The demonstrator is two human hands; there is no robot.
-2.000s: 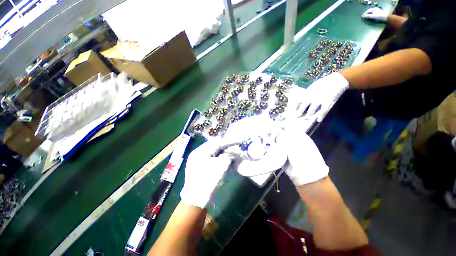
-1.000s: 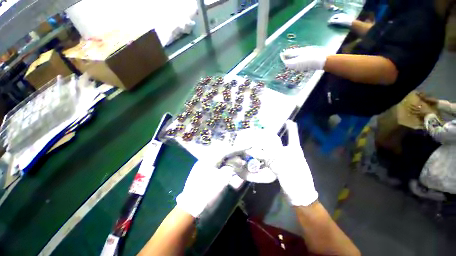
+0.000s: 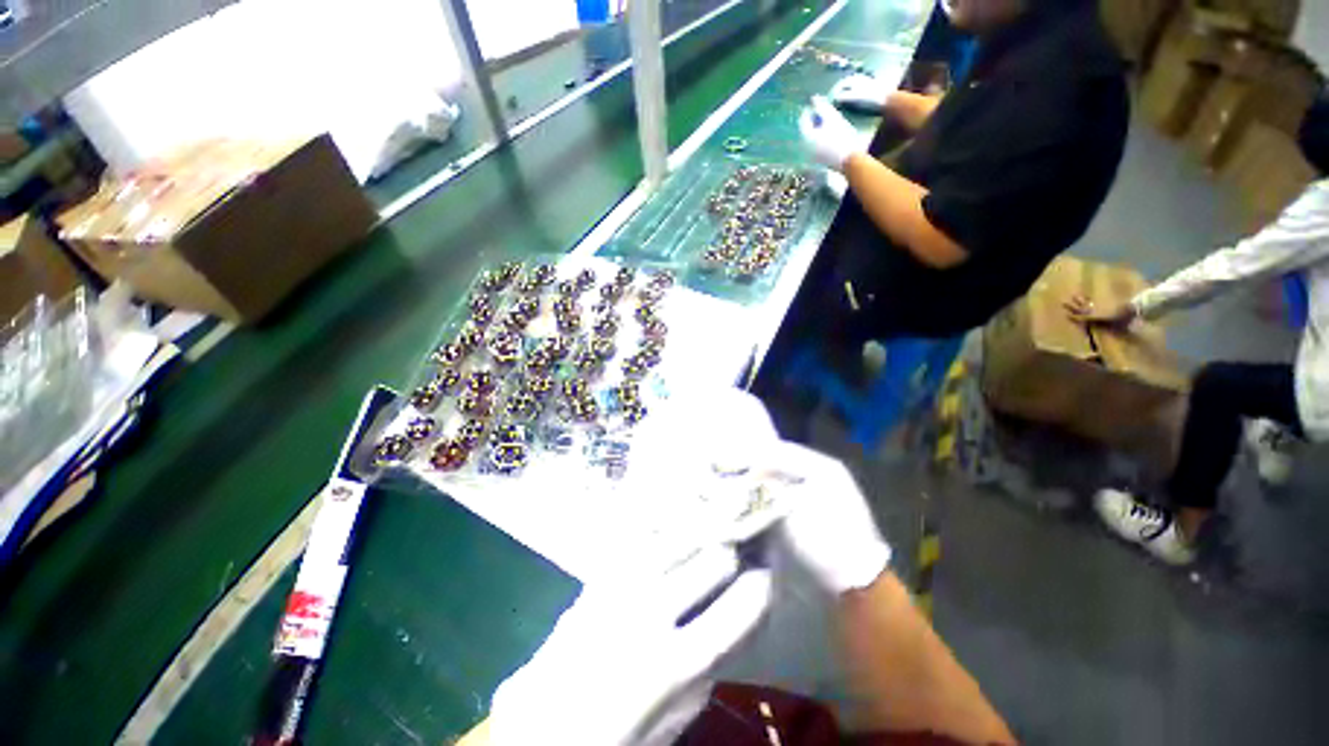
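Note:
Both my hands wear white gloves and are overexposed above the white board [image 3: 547,528]. My right hand [image 3: 824,513] has its fingers bent round a small greyish part [image 3: 755,503], too blurred to name. My left hand [image 3: 634,649] is just below it at the bench edge, fingers curled; glare hides whether it holds anything. A clear blister tray [image 3: 423,386] on the board holds rows of copper-brown wound stators [image 3: 547,354]. A few green-blue toned pieces [image 3: 590,442] lie at its near side.
A long slim box [image 3: 314,583] lies left of the board. Beyond are the green belt [image 3: 350,324], a carton [image 3: 233,219] and clear trays [image 3: 44,372]. A second stator tray [image 3: 758,219] is ahead, beside a person in black [image 3: 1020,161]. Another person's hand [image 3: 1100,312] touches a floor carton [image 3: 1079,357].
The view has turned right. My left hand has moved down and in toward my right hand. The blue-ringed round part no longer shows clearly. The neighbour's hand has left the second tray.

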